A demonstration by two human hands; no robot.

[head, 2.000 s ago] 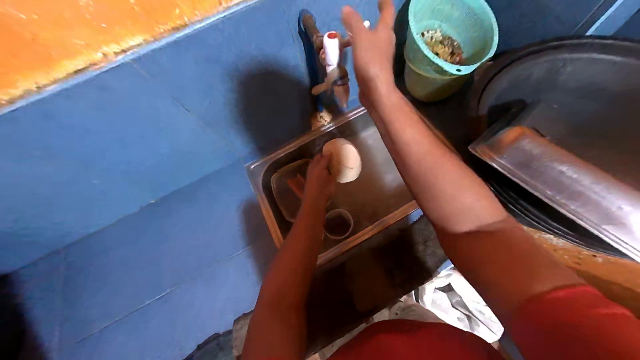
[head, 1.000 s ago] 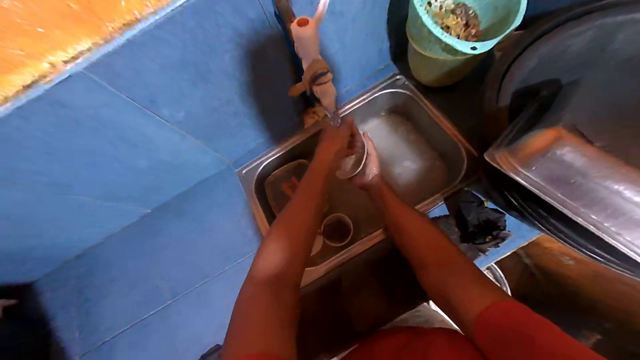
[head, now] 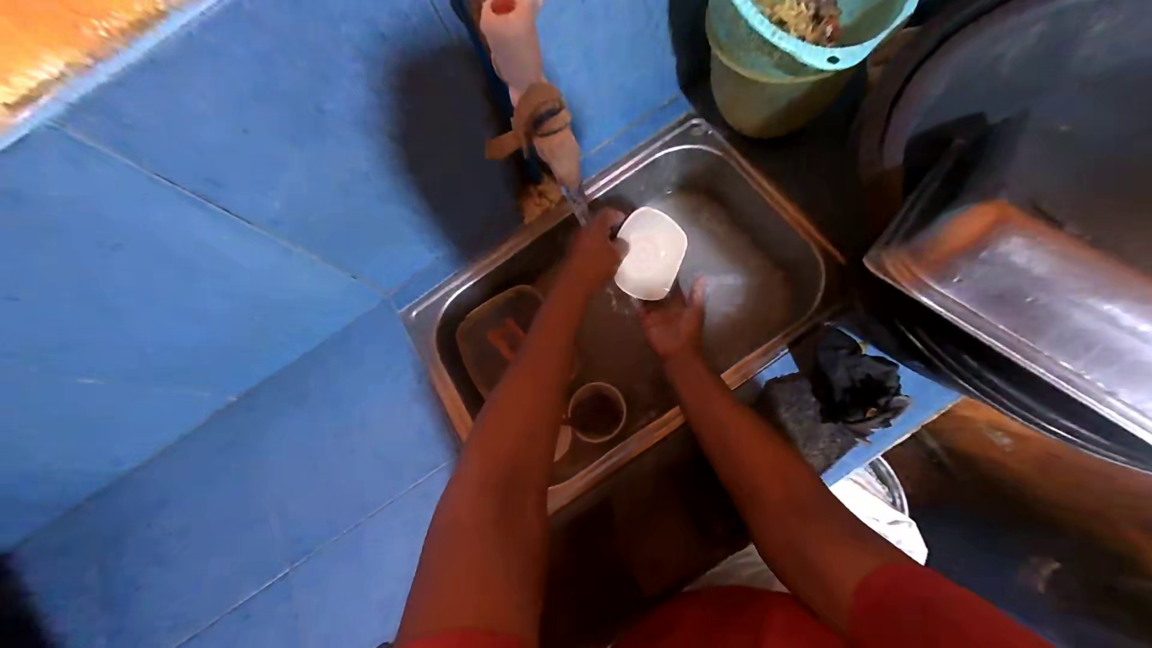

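Note:
A small white bowl [head: 652, 254] is tilted over the stainless steel sink [head: 783, 207], its inside facing up toward me. My left hand [head: 598, 245] grips its left rim, close under the tap [head: 556, 148], from which a thin stream of water falls. At the bowl's lower edge is my right hand [head: 673, 319], palm up with the fingers spread; whether it touches the bowl is hard to tell. A round cup [head: 597, 412] stands in the sink beside my left forearm. Left of that forearm lies a clear container [head: 486, 337] with something reddish in it.
A green plastic strainer [head: 832, 56] with food scraps rests on a bucket [head: 765, 99] behind the sink. To the right lie a metal tray [head: 1062, 297] on a large dark round pan [head: 1044, 117], and a black plastic bag [head: 855, 382]. Blue tiled wall [head: 225, 297] borders the left side.
My right hand, raised by the tap two seconds ago, has come down to the bowl. Since one second ago it has moved slightly off the bowl, whose inside now shows. The view has shifted closer.

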